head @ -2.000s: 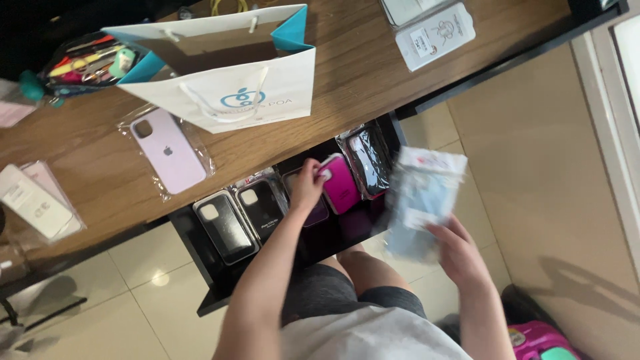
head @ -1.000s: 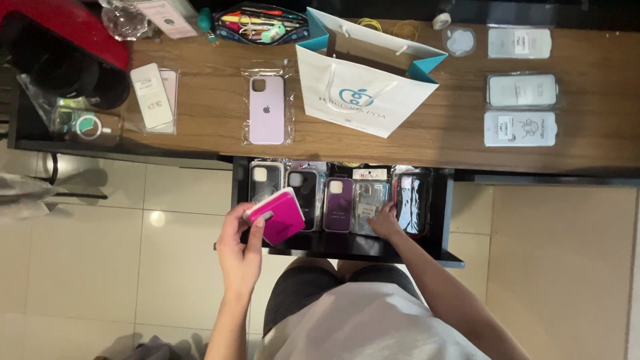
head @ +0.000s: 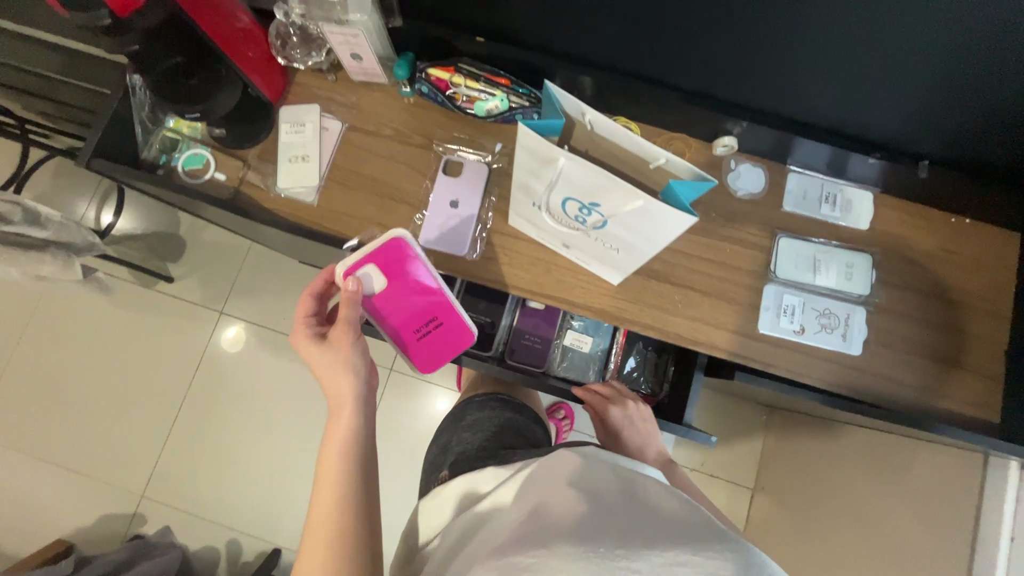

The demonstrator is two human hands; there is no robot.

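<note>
My left hand [head: 336, 328] grips a magenta phone case in clear packaging [head: 420, 312] by its upper left corner, beside the drawer. My right hand [head: 620, 416] rests on the front edge of the black drawer [head: 688, 400], its fingers touching the rim and holding no object. Inside the drawer stand a dark case [head: 484, 316], a purple case [head: 532, 334], a grey-blue packaged item with a label [head: 580, 348] and a black packaged item [head: 642, 364]. On the wooden tabletop above lies a lilac phone case in clear wrap [head: 454, 204].
A white paper bag with teal gussets [head: 600, 208] stands on the tabletop. Several packaged screen protectors [head: 822, 264] lie at the right, another [head: 298, 148] at the left. Behind are a pencil case [head: 480, 92], a tape roll [head: 725, 145] and a red and black appliance [head: 216, 64].
My left hand has raised the magenta case out over the drawer's left side. My right hand has moved from the grey-blue package to the drawer's front edge. The drawer is pushed further in.
</note>
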